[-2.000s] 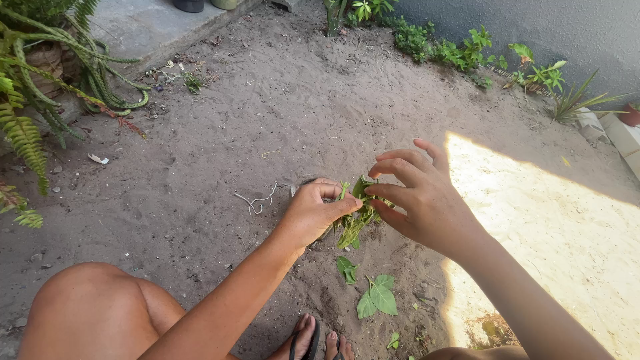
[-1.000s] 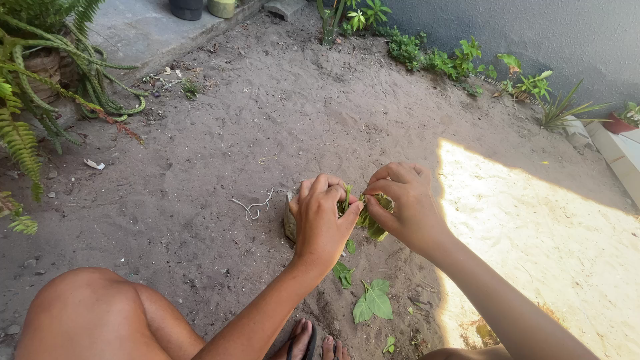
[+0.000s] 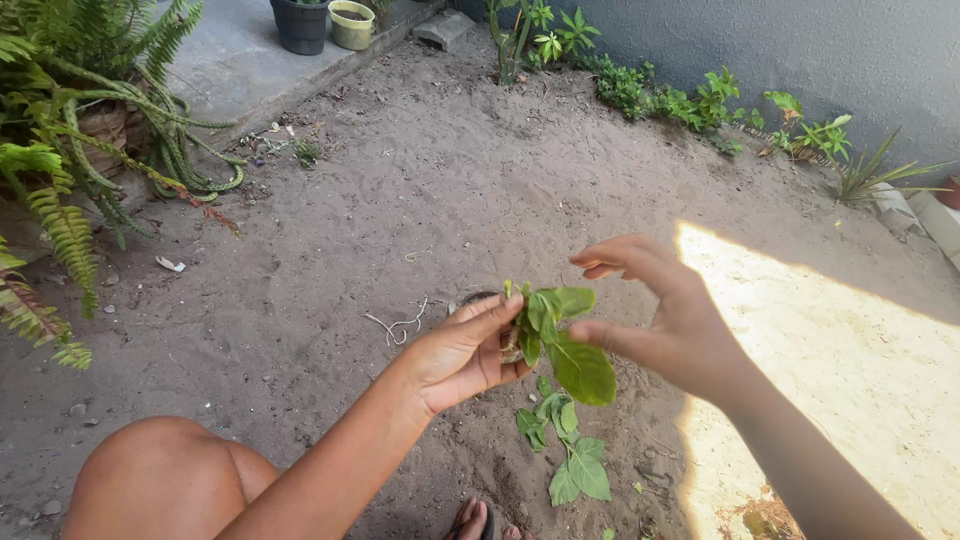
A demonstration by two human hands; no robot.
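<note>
Low over the sandy ground, my left hand (image 3: 469,352) pinches a small bunch of green leaves on stems (image 3: 555,322) between thumb and fingers. Its leaves spread toward the right, one large leaf hanging down. Close to them on the right is my right hand (image 3: 660,322), thumb and fingers apart, with nothing in it; its thumb tip is by the leaves. Below the bunch, several loose green leaves (image 3: 579,469) lie on the sand. Behind my left fingers a round-rimmed object is mostly hidden.
A pale string (image 3: 397,327) lies on the sand left of my hands. Ferns (image 3: 64,225) stand at the left, a black pot (image 3: 300,26) and a yellowish pot (image 3: 351,26) on the concrete slab. Low plants line the grey wall. My sandalled foot (image 3: 474,519) is at the bottom.
My right hand has come away from my left and its fingers have spread. The bunch in my left hand shows more plainly, and more leaves are visible on the sand below it.
</note>
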